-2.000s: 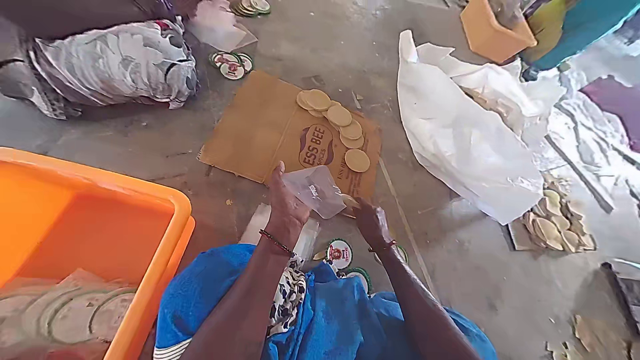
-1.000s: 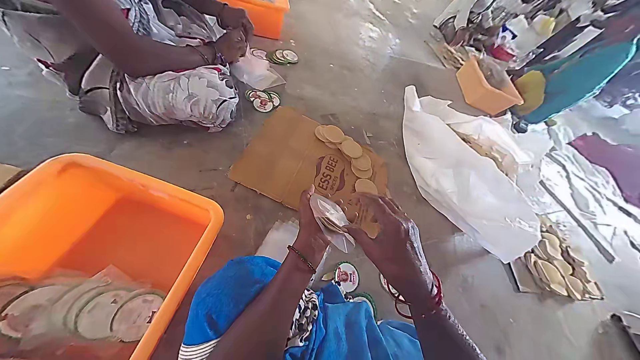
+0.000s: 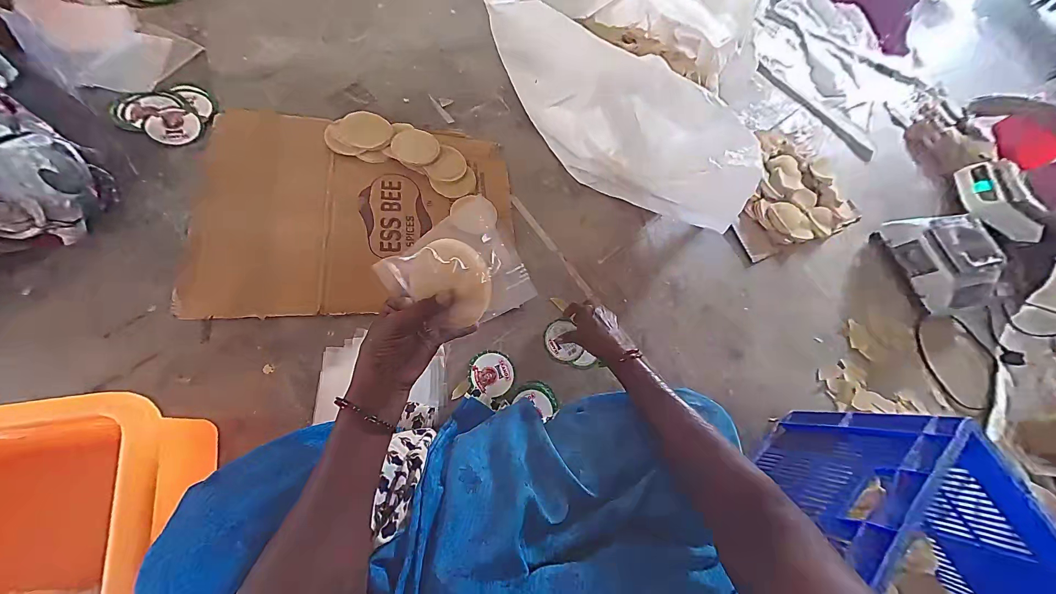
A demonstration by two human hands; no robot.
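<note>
My left hand (image 3: 412, 330) grips a clear plastic bag (image 3: 396, 274) with pale round discs (image 3: 450, 276) inside, over the near right part of a flattened cardboard sheet (image 3: 256, 239). More flat discs (image 3: 414, 147) lie overlapping along the sheet's far right edge. My right hand (image 3: 587, 332) is over round printed labels (image 3: 564, 341) on the floor; whether its fingers hold one I cannot tell. Further round labels (image 3: 492, 374) lie by my blue-clothed lap. Flat clear bags (image 3: 334, 375) are stacked on the floor beside my left wrist.
An orange tub (image 3: 132, 462) stands at lower left, a blue plastic crate (image 3: 899, 462) at lower right. A large white sack (image 3: 610, 140) lies beyond the cardboard, with a pile of discs (image 3: 788, 198) beside it. Grey devices (image 3: 945, 264) are at right. Another person's clothed leg (image 3: 49, 173) is at left.
My right hand has left the bag and moved down and right to the round labels. The left hand still holds the bag with discs. The view has shifted, bringing the blue crate in.
</note>
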